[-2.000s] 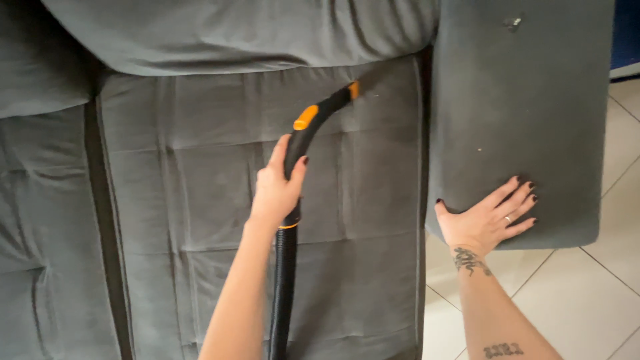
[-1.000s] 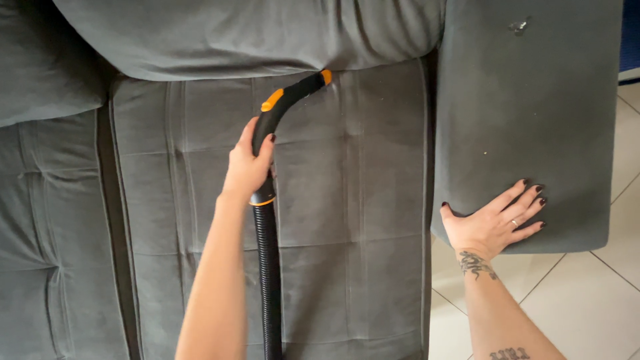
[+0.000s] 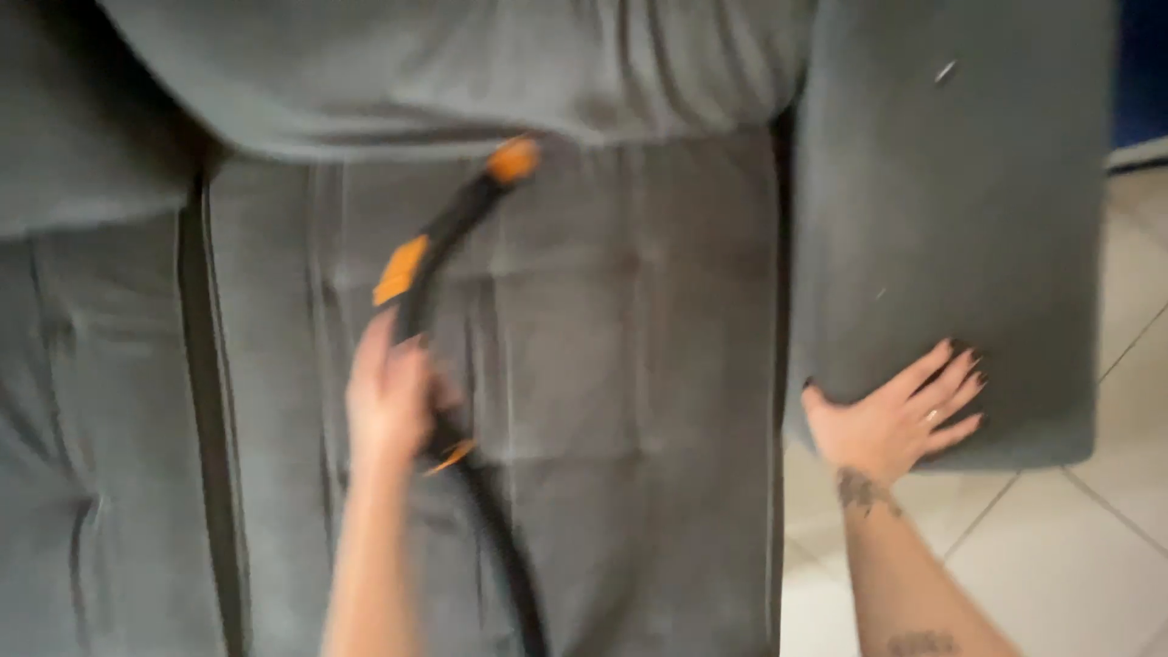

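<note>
My left hand (image 3: 392, 397) grips the curved black and orange handle of a vacuum cleaner hose (image 3: 447, 224). The orange end of the handle rests at or just above the grey sofa seat cushion (image 3: 566, 365), near the foot of the back cushion; blur hides whether it touches. From below my hand the black hose runs down to the bottom edge. My right hand (image 3: 890, 420) lies with spread fingers on the front end of the grey sofa armrest (image 3: 949, 228), holding nothing.
A grey back cushion (image 3: 474, 73) spans the top. A dark gap (image 3: 210, 420) parts the middle seat from a second seat cushion (image 3: 109, 438) at the left. Light floor tiles (image 3: 1049, 557) lie beyond the armrest, with a dark blue thing (image 3: 1141, 73) at the top right.
My left hand and the hose handle have moved to the left along the back of the seat cushion. My right hand has stayed on the armrest.
</note>
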